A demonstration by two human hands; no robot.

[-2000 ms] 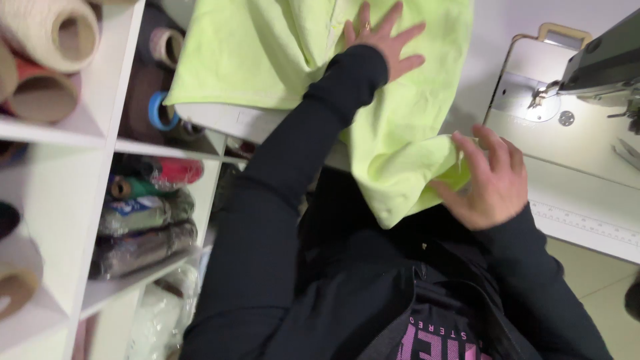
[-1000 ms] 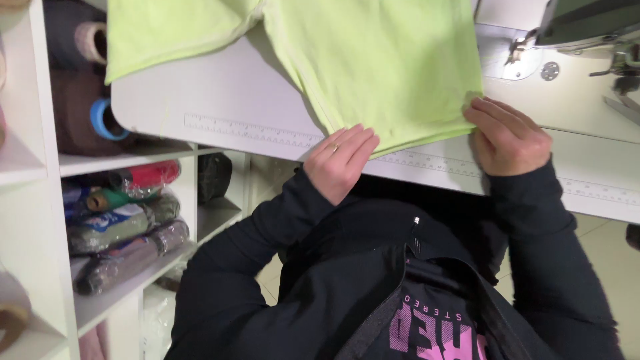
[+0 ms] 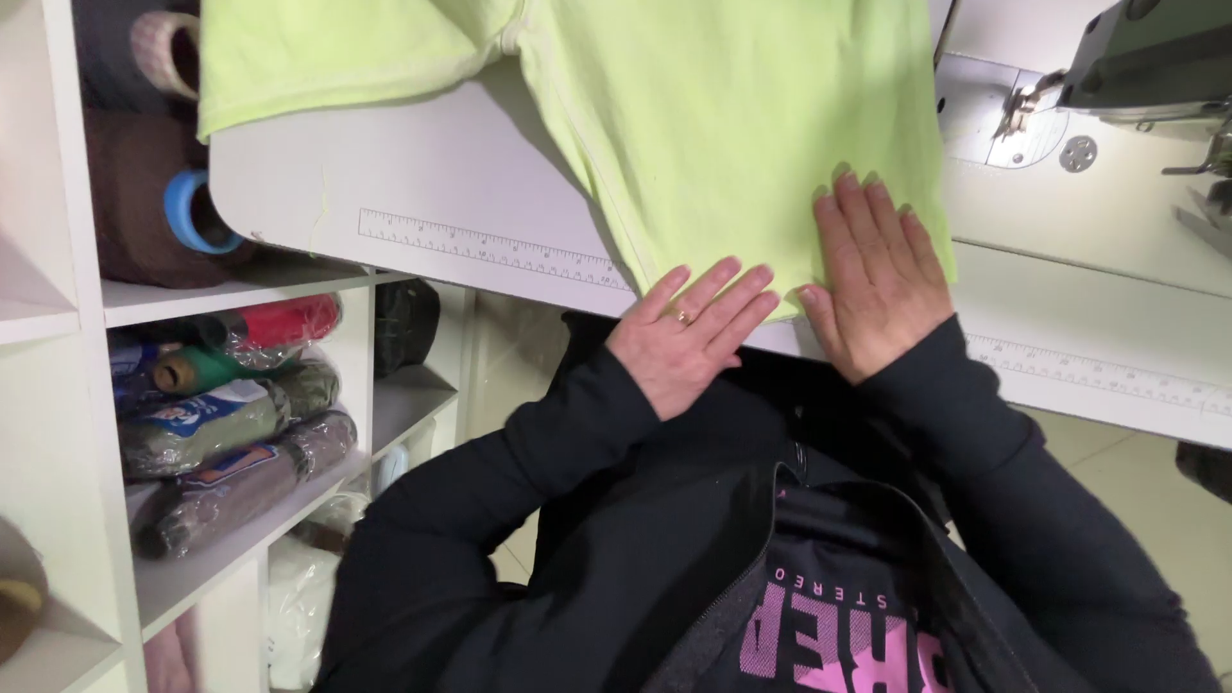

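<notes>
A lime-green two-legged garment (image 3: 731, 125) lies spread over the white sewing table (image 3: 289, 188), one leg reaching to the near edge. My left hand (image 3: 691, 337), with a ring on one finger, rests fingers extended at the lower left corner of that leg's hem. Flat on the fabric near the lower right corner lies my right hand (image 3: 876, 284), its fingers slightly apart and pointing away from me. Neither hand grips the cloth. Right of the garment is the needle and presser foot area of a sewing machine (image 3: 1020, 111). The garment's top is out of view.
A printed ruler scale (image 3: 491, 252) runs along the table's near edge. At the left, a white shelf unit (image 3: 91, 289) holds thread cones (image 3: 197, 212) and plastic-wrapped thread spools (image 3: 217, 423). Metal scissors or snips (image 3: 1203, 226) lie by the machine at the right edge.
Two seconds ago the leg was bunched with its hem lifted; it now lies flat. Since one second ago, my right hand has moved from the hem's corner onto the fabric, and both hands have loosened.
</notes>
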